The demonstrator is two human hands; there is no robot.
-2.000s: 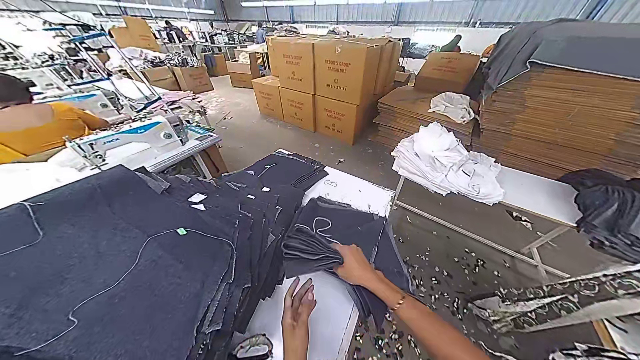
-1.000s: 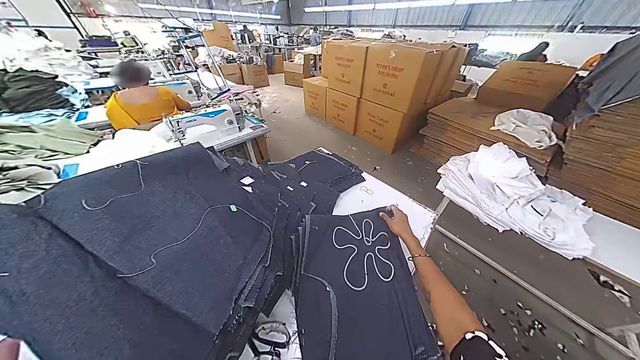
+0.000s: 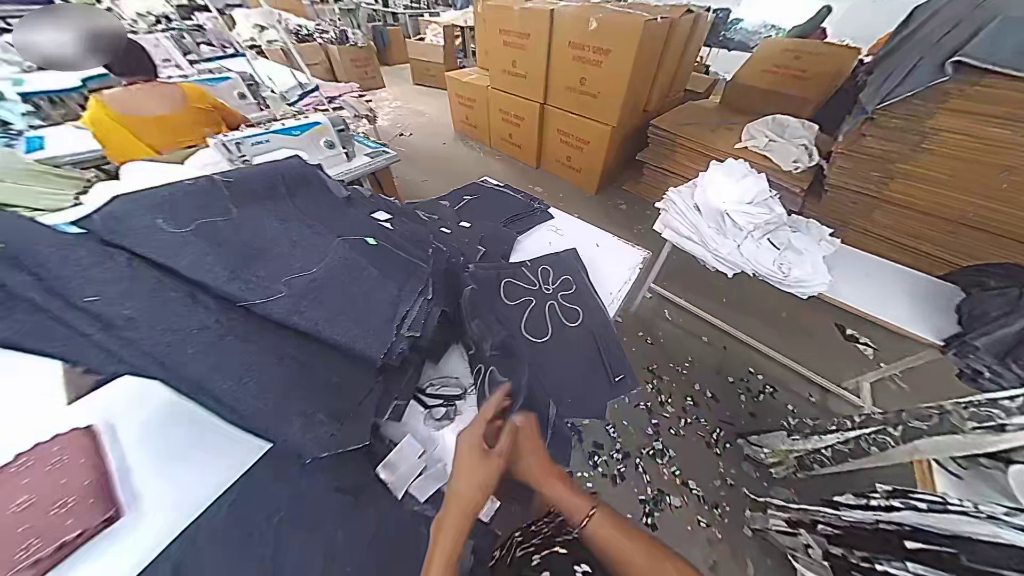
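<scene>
Dark denim panels lie in a pile, the top one (image 3: 588,344) bearing a white flower-shaped outline. At its near left edge, my left hand (image 3: 482,440) and my right hand (image 3: 532,452) are close together over a folded-back dark panel (image 3: 500,344). The right hand's fingers are bent at that panel's edge; blur hides whether either hand grips it. Left of my hands are dark-handled scissors (image 3: 440,392) and small white paper pieces (image 3: 412,464). Larger denim panels (image 3: 320,264) with pale curved lines spread to the left.
A white table corner (image 3: 612,260) shows beyond the pile. A sewing machine (image 3: 280,142) and a seated person in yellow (image 3: 156,120) are at the back left. Cardboard boxes (image 3: 584,96), white cloths (image 3: 744,224) on another table and floor scraps (image 3: 664,440) are to the right.
My right hand has moved from the far edge of the flower-marked panel to its near side. My left hand, out of view one second ago, is beside it. A panel edge is folded back.
</scene>
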